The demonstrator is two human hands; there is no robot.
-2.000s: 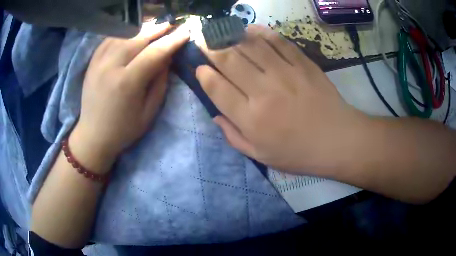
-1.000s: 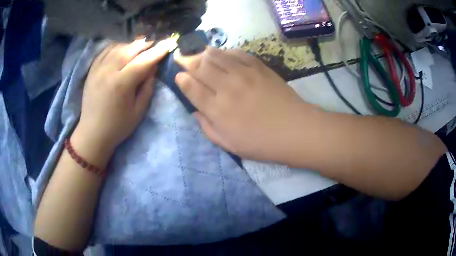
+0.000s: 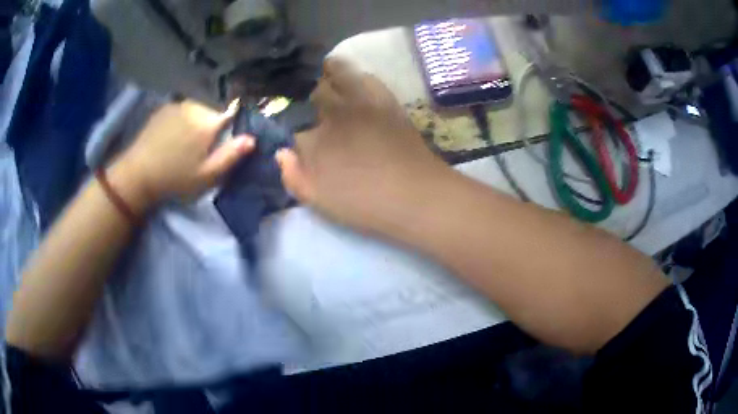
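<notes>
The pale blue-grey lining panel (image 3: pixel 186 283) hangs blurred below my hands, towards the lap. Dark navy cloth (image 3: pixel 247 202) lies along its upper edge, between my hands. My left hand (image 3: pixel 174 149) pinches the cloth edge between thumb and fingers, left of the lit needle area (image 3: pixel 273 105). My right hand (image 3: pixel 348 154) is right of the needle area, its thumb on the navy cloth and its fingers curled near the machine head (image 3: pixel 170 48); the fingertips are blurred and partly hidden. The presser foot cannot be made out.
A lit phone (image 3: pixel 463 65) lies behind my right hand, with a cable at its lower end. Shears with green (image 3: pixel 566 162) and red (image 3: pixel 619 154) handles lie to the right, near white labels (image 3: pixel 654 137). A small white device (image 3: pixel 663 73) stands behind them. Cloth hangs at far left.
The view has shifted, showing more of the right side. My hands have lifted and turned the cloth; the panel has swung left and its edge is folded or bunched. More white tabletop shows.
</notes>
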